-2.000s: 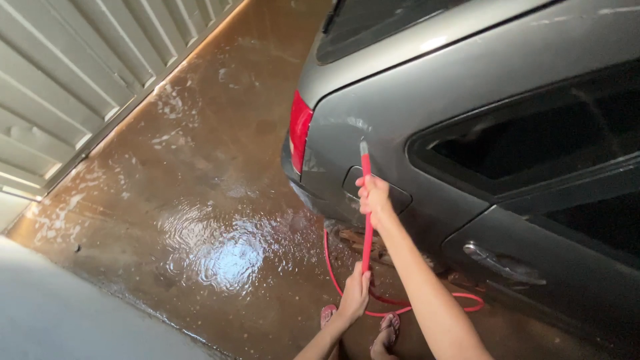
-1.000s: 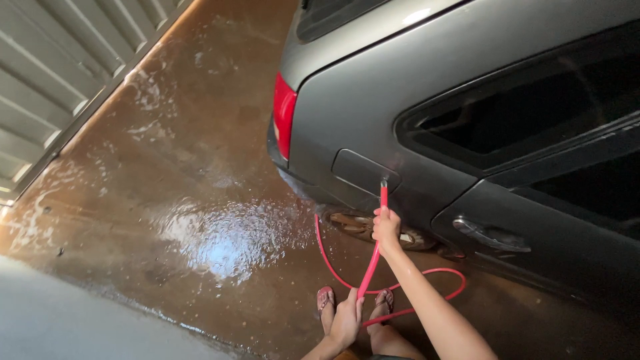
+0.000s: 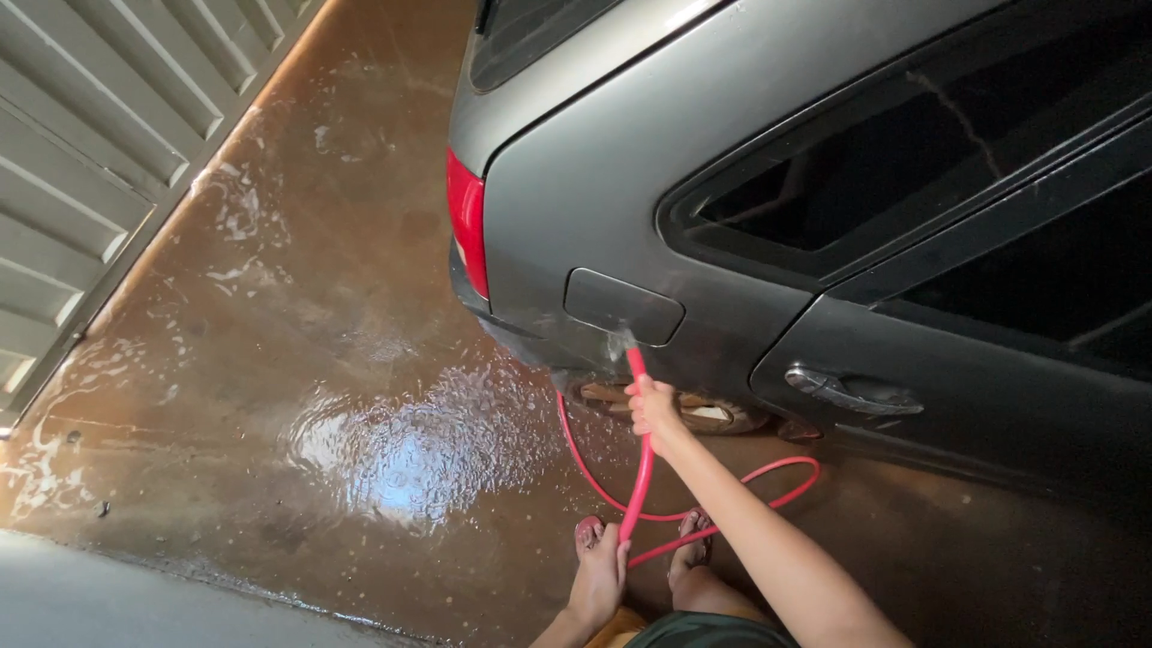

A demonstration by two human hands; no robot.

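Observation:
My right hand (image 3: 652, 416) grips a red hose (image 3: 643, 472) a little below its end, in front of the rear wheel (image 3: 711, 409) of a grey car (image 3: 594, 216). Lower down, my left hand (image 3: 598, 576) is closed around the same hose. Water sprays from the hose end near the lower edge of the fuel door (image 3: 624, 306). The rest of the hose loops over the wet floor around my feet. To the left of the fuel door is the red tail light (image 3: 467, 223), and to its right the rear door handle (image 3: 850, 391).
A ribbed metal gate (image 3: 99, 135) runs along the upper left. Water and foam lie on the brown floor (image 3: 270, 360), with ripples left of the wheel. A pale wall or ledge (image 3: 135, 598) borders the lower left. My feet in sandals (image 3: 688, 544) stand close to the hose loop.
The hose end has moved from near the tail light, above the fuel door, down to the fuel door's lower edge. Both hands have kept hold of the hose.

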